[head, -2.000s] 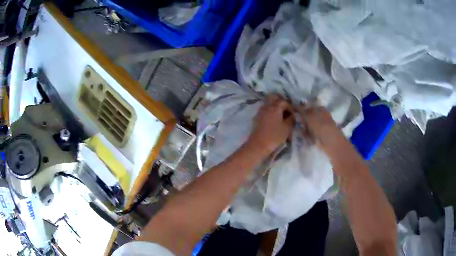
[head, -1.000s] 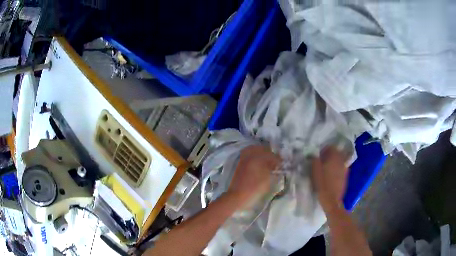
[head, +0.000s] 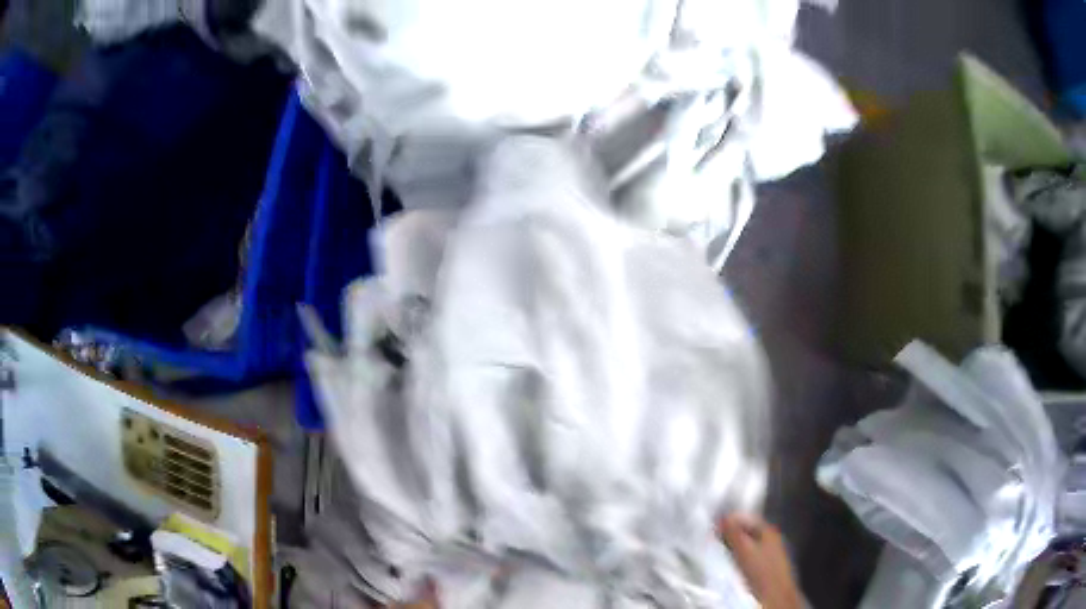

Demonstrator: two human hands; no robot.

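Note:
A large pale bundle of garment pieces (head: 548, 393) fills the middle of the view, its cloth fanned out at the top and gathered low down. My right hand (head: 762, 562) grips the bundle's lower right side, its lower part cut off by the bottom edge. My left hand (head: 419, 596) shows only as a small blurred bit of fingers at the gathered lower left, against the cloth. The rest of it is hidden or cut off. The tie is not clearly visible.
An overexposed heap of white cloth (head: 512, 60) lies beyond the bundle. A blue crate (head: 272, 238) and the wood-edged machine table (head: 72, 416) are left. A greenish bin (head: 911, 226) and loose pale pieces (head: 953, 458) are right.
The view has swung to the right. The bundle now stands upright and larger before me. My hands, earlier together at its gathered middle, are now lower and wider apart at its sides.

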